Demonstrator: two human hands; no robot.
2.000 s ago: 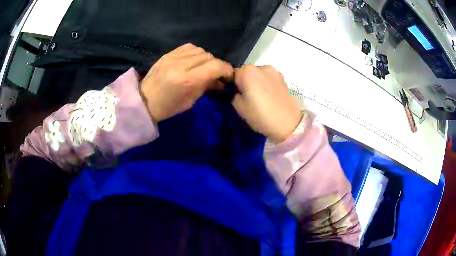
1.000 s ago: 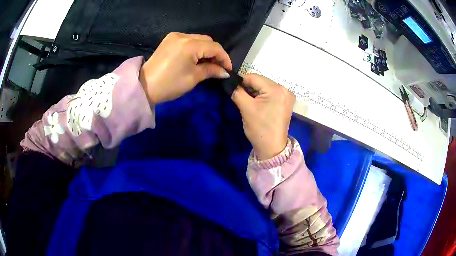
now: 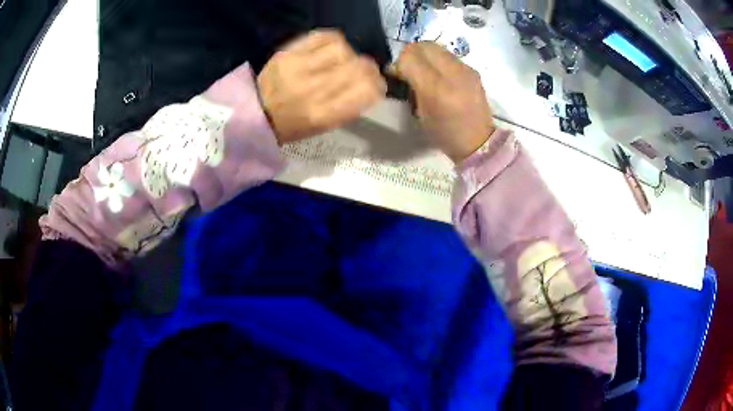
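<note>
A large black fabric panel (image 3: 201, 40) lies over the upper left of the table, with a small metal fitting near its left part. My left hand (image 3: 321, 84), bare and slightly blurred, is closed at the panel's right part. My right hand (image 3: 446, 96) is beside it, with fingers closed on a dark edge or small black piece of the fabric between the two hands. The fingertips of my left hand are blurred and partly hidden.
The white table (image 3: 362, 172) has a printed ruler scale along its front. Small black parts (image 3: 572, 112) lie at upper right, near the control panel (image 3: 635, 52) with a lit screen. Thread snips (image 3: 632, 181) lie at right. A blue bin (image 3: 679, 329) stands at lower right.
Both hands and the black fabric have moved up and away from my lap, over the table. The ruler scale below them is now uncovered. The view has shifted slightly.
</note>
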